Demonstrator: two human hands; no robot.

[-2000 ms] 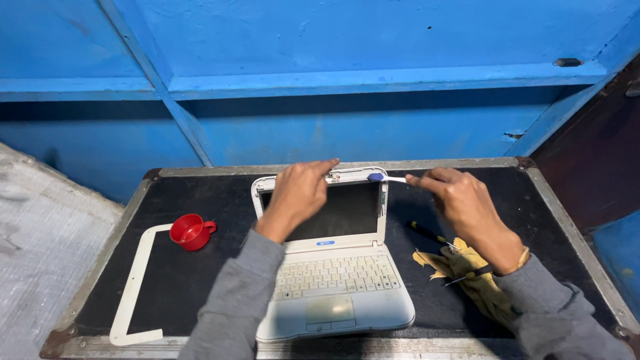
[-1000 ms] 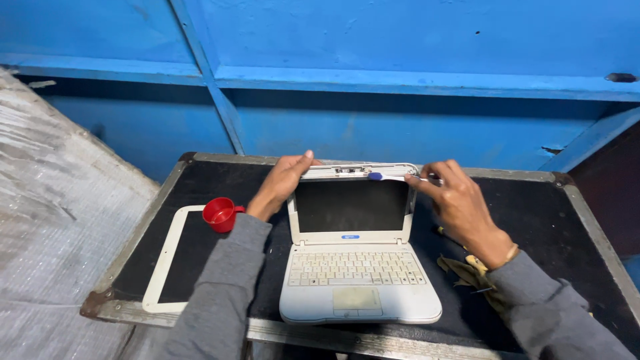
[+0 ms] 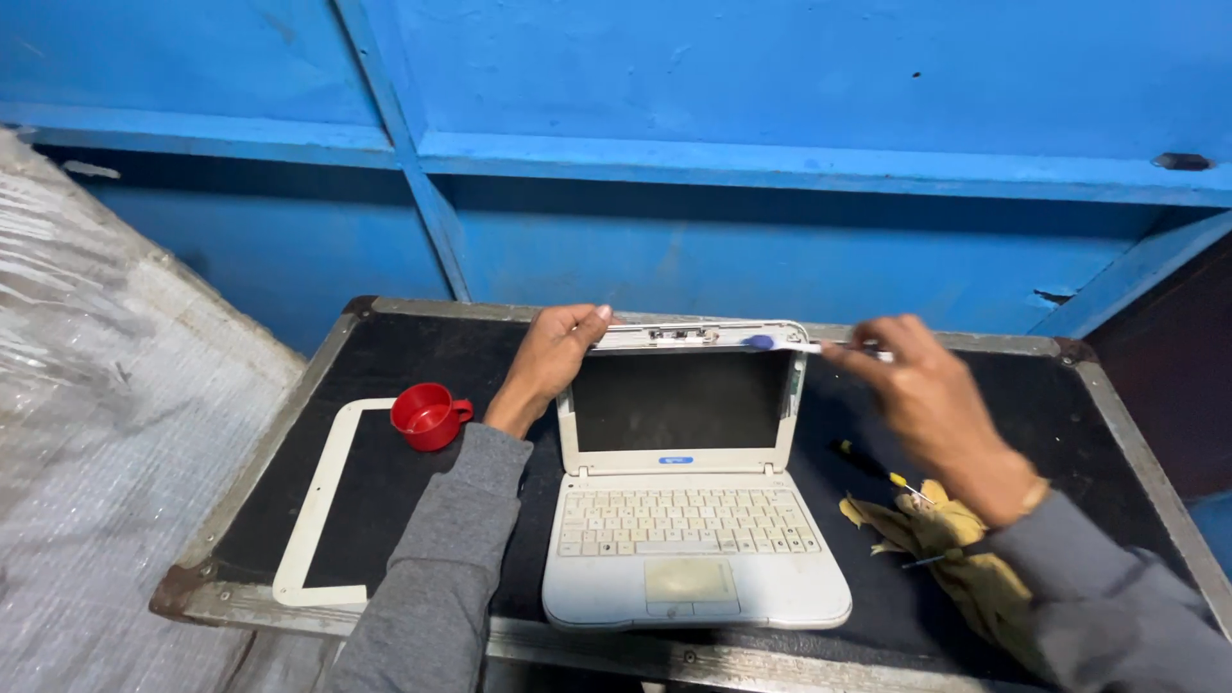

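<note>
A small white laptop (image 3: 698, 539) stands unfolded on a black-topped case. The upper front trim is off its screen (image 3: 680, 402), so the inner strip (image 3: 681, 336) above the panel shows. My left hand (image 3: 551, 358) grips the top left corner of the lid between thumb and fingers. In my right hand (image 3: 914, 395) is a thin white-handled brush (image 3: 760, 343) with a blue head, which lies against the strip near the lid's top right corner. My right hand is slightly blurred.
A red plastic cup (image 3: 425, 417) stands at the left, by the corner of a white bezel frame (image 3: 316, 500). Yellowish cloth gloves (image 3: 962, 549) and a yellow-tipped screwdriver (image 3: 899, 479) lie at the right. A blue wall (image 3: 770, 250) rises behind the metal-edged case (image 3: 818, 664).
My left hand has gone from the middle of the lid's top edge to its left corner. The brush remains in my right hand near the top right corner. The view has shifted.
</note>
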